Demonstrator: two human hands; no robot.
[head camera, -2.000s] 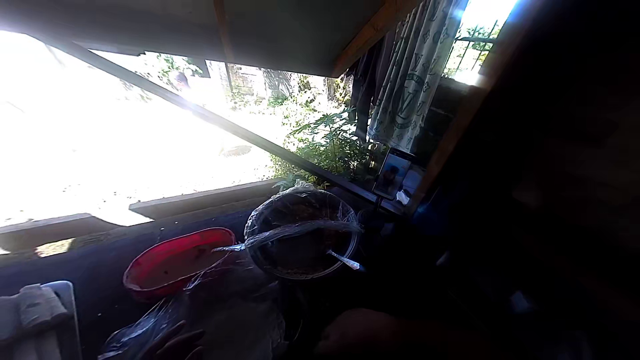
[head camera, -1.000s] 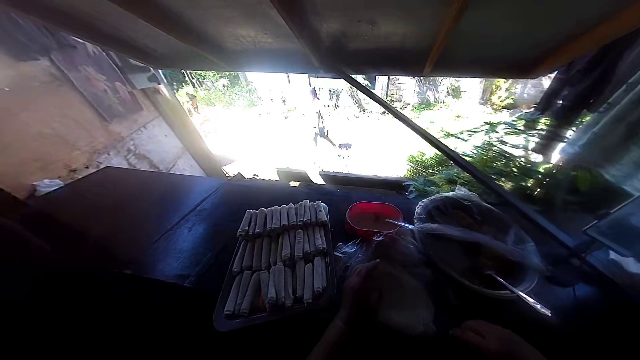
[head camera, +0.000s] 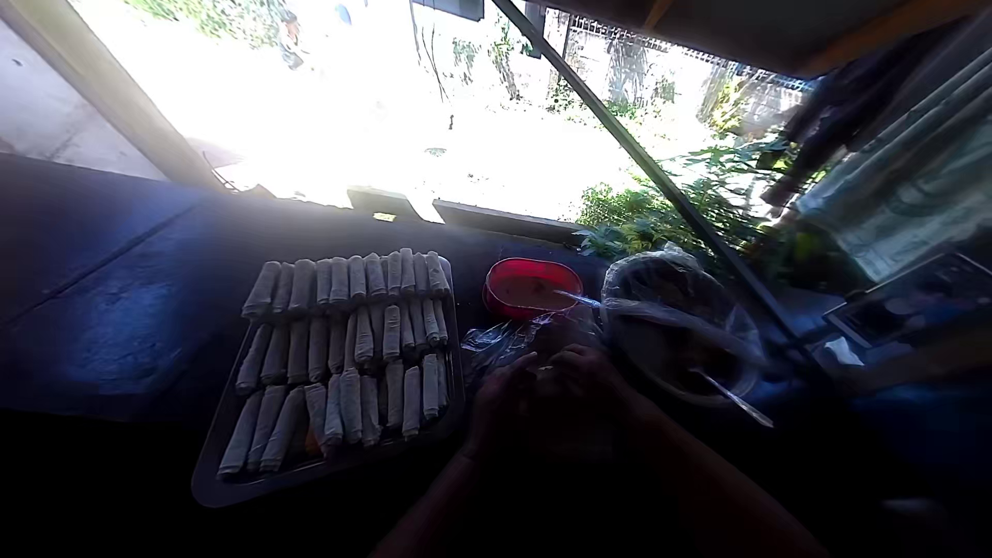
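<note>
My left hand (head camera: 500, 395) and my right hand (head camera: 593, 376) are close together at the near edge of a crumpled clear plastic sheet (head camera: 504, 341). Their fingers bend inward around a small pale spot, too dark to name. Just beyond them is a red oval tub (head camera: 533, 288) of liquid, with a utensil handle leaning over its rim. On the left, a tray (head camera: 209, 473) carries rows of rolled wrappers (head camera: 333, 349). To the right of my hands stands a round bowl (head camera: 659, 349) partly covered with clear plastic, with a metal spoon (head camera: 732, 397) in it.
The dark table (head camera: 116, 287) stretches left. A diagonal bar (head camera: 628, 143) crosses the opening ahead, beyond which are plants (head camera: 697, 198) and bright ground. At the right are a patterned curtain (head camera: 907, 170) and a framed, screen-like object (head camera: 891, 310). A person is far off at the upper left.
The view has swung left since the first frame, bringing the full tray into sight. Since one second ago, my right hand has come in beside my left hand.
</note>
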